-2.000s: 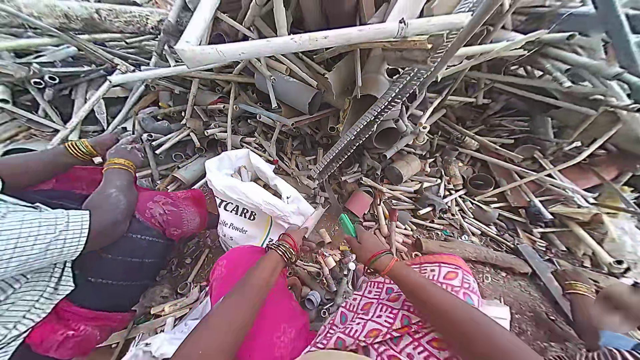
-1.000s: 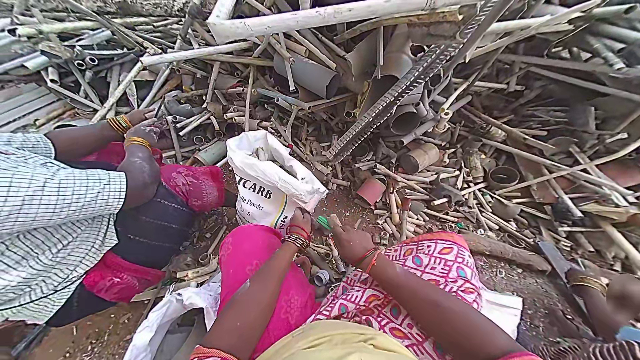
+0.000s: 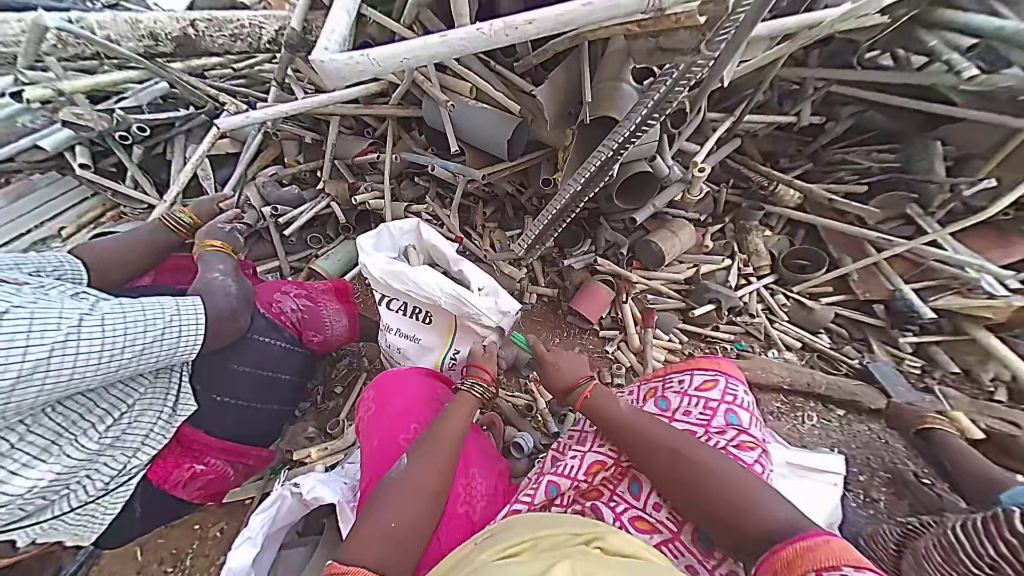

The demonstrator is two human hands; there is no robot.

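Note:
My right hand (image 3: pixel 560 368) is closed on a small green object (image 3: pixel 521 342), likely a tool's handle; the fingers hide most of it. Bent fingers of my left hand (image 3: pixel 482 360) are beside the lower right side of a white woven sack (image 3: pixel 416 320) that bears printing. What they hold, if anything, cannot be told. Short grey and pale pipe pieces fill the sack's open mouth. Between my knees lie small pipe pieces and fittings, among them a grey threaded fitting (image 3: pixel 522 445). A short pink pipe piece (image 3: pixel 592 301) lies ahead of my right hand.
A large heap of scrap pipes (image 3: pixel 472 128) rises ahead, crossed by a slotted dark strip (image 3: pixel 632 128). A co-worker in a checked shirt (image 3: pixel 88 336) sits at left; another's arm (image 3: pixel 960 464) reaches in at right. A second white sack (image 3: pixel 280 512) lies at lower left.
Two seconds ago my left hand held a pale elongated piece, which I no longer see there. My hands are now nearer the white sack's right side. The green object remains in my right hand.

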